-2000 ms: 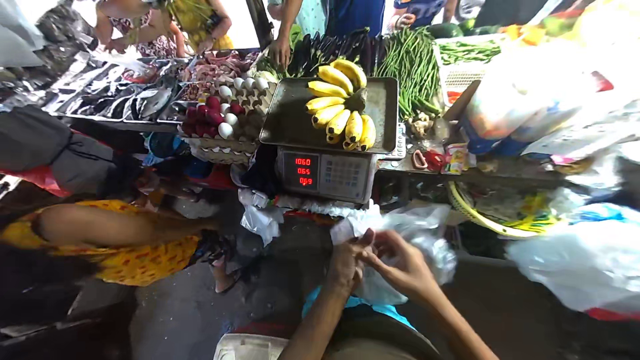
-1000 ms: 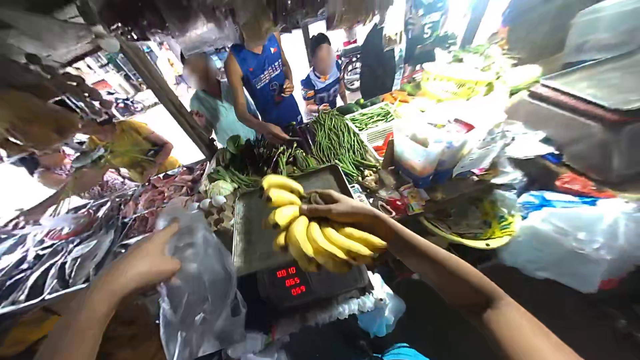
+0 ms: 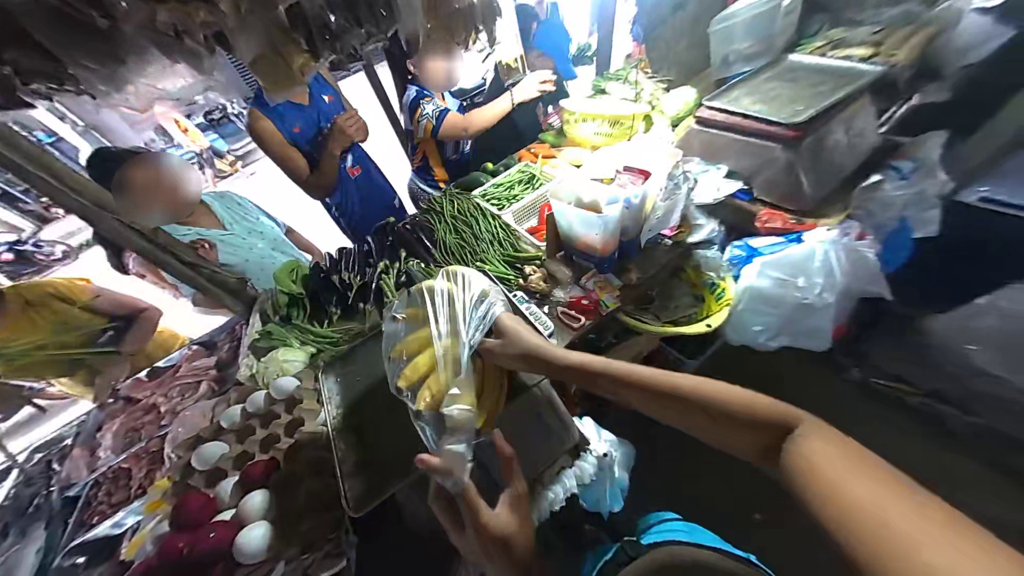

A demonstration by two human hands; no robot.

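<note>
A bunch of yellow bananas point(image 3: 428, 372) is inside a clear plastic bag point(image 3: 456, 320), above the metal pan of a weighing scale point(image 3: 364, 448). My right hand point(image 3: 516, 344) grips the bunch at its right side, its fingers partly hidden by the bag and fruit. My left hand point(image 3: 484, 504) is just below, fingers spread, with thumb and fingers at the lower end of the bag; whether they pinch the plastic is hard to tell. The scale's display is out of sight under the hands.
Egg trays point(image 3: 268, 428) with white and red eggs stand left of the pan, meat point(image 3: 152, 400) beyond. Eggplants point(image 3: 360, 272), long green beans point(image 3: 472, 232) and a yellow basket point(image 3: 688, 320) lie ahead and right. Several people stand across the stall. Filled plastic bags point(image 3: 800, 288) are at right.
The bananas, on the scale pan two seconds ago and held bare above it one second ago, are now inside the clear bag. My left hand has moved in from the left to below the bunch.
</note>
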